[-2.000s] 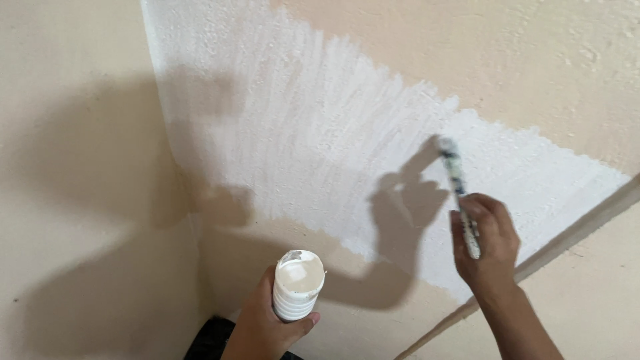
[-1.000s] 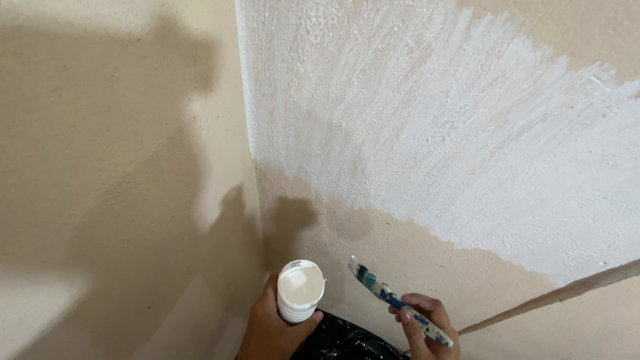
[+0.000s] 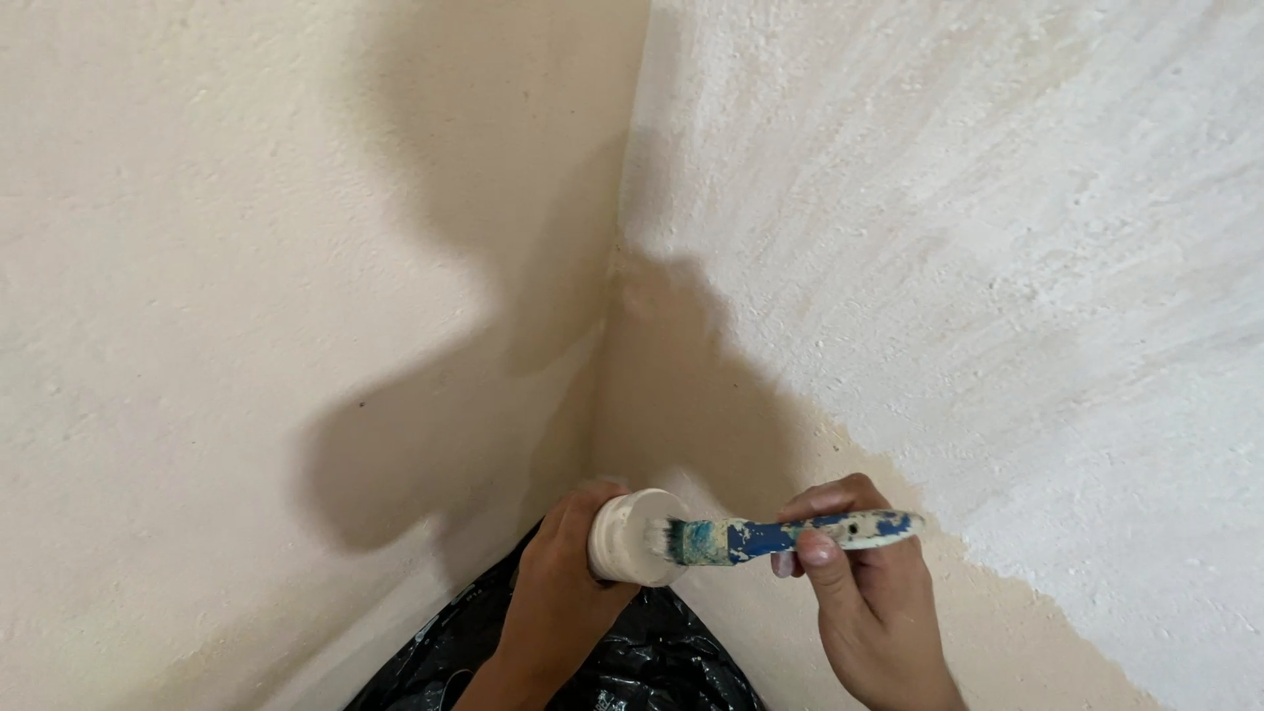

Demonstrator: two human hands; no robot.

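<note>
My left hand grips a white plastic container, its open mouth tilted toward the right. Between the fingers and thumb of my right hand is the handle of a paintbrush, blue and cream with worn, paint-spotted patches. The pale-coated bristles lie at the mouth of the container, over the whitish paint in it; whether their tips are dipped cannot be told. Behind, the right wall bears a broad coat of white paint with streaky strokes and a ragged lower edge.
A beige wall meets the painted one at a corner above my hands. Black plastic sheeting lies in the corner beneath the container. Unpainted beige wall shows below the white area. Shadows fall across both walls.
The brush has gone from the white-painted wall down to the container's mouth, held in my right hand. My left hand has kept its hold on the container. The view has swung toward the corner.
</note>
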